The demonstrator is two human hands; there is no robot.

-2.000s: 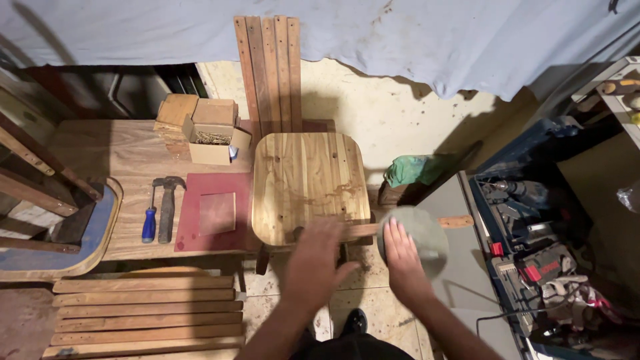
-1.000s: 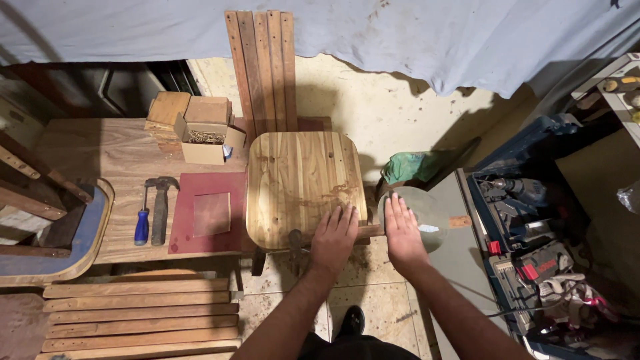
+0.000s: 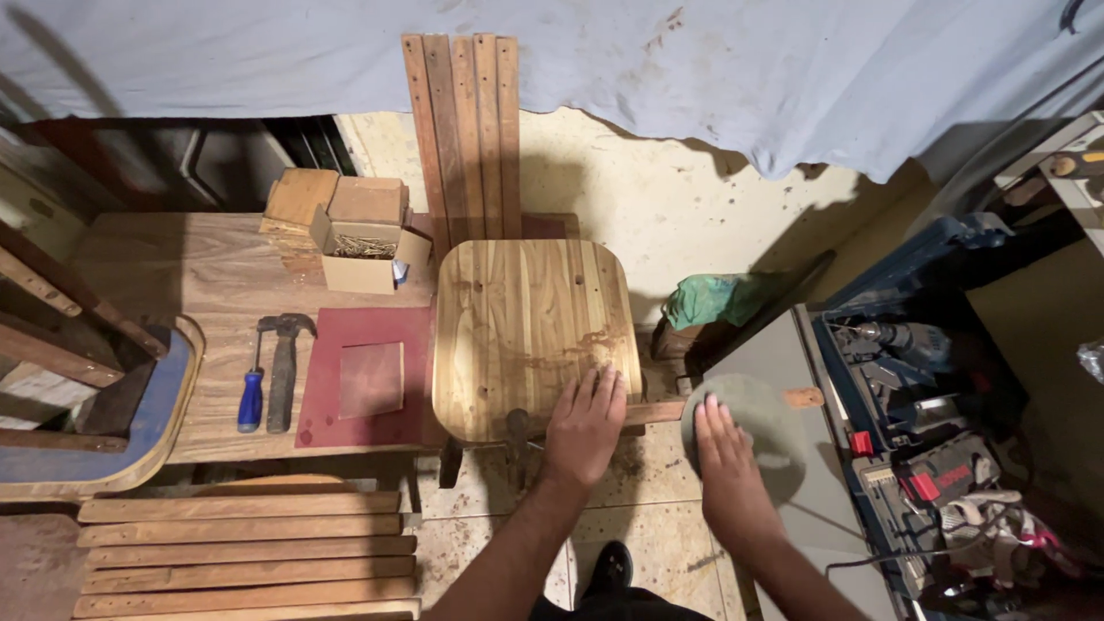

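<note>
My left hand [image 3: 589, 427] lies fingers forward at the near right edge of a square wooden seat panel [image 3: 535, 328], over a narrow wooden slat [image 3: 654, 412] that sticks out to the right. My right hand [image 3: 731, 461] presses flat on a round grey-green disc [image 3: 770, 440], which covers part of the slat; a wooden end [image 3: 804, 397] shows beyond it. Left of my left hand, a dark tool [image 3: 517, 431], perhaps a clamp or hammer, stands at the seat's near edge. The undersides of both palms are hidden.
Left on the wood-grain table [image 3: 207, 285] lie a claw hammer [image 3: 282, 375], a blue-handled screwdriver [image 3: 250, 397] and an open box of screws [image 3: 362, 263]. Several slats [image 3: 466, 138] stand behind the seat; others [image 3: 250, 552] lie at lower left. An open toolbox [image 3: 871, 483] is right.
My left hand, blurred near the seat's front edge two seconds ago, now rests at its near right edge. My right hand stays on the disc.
</note>
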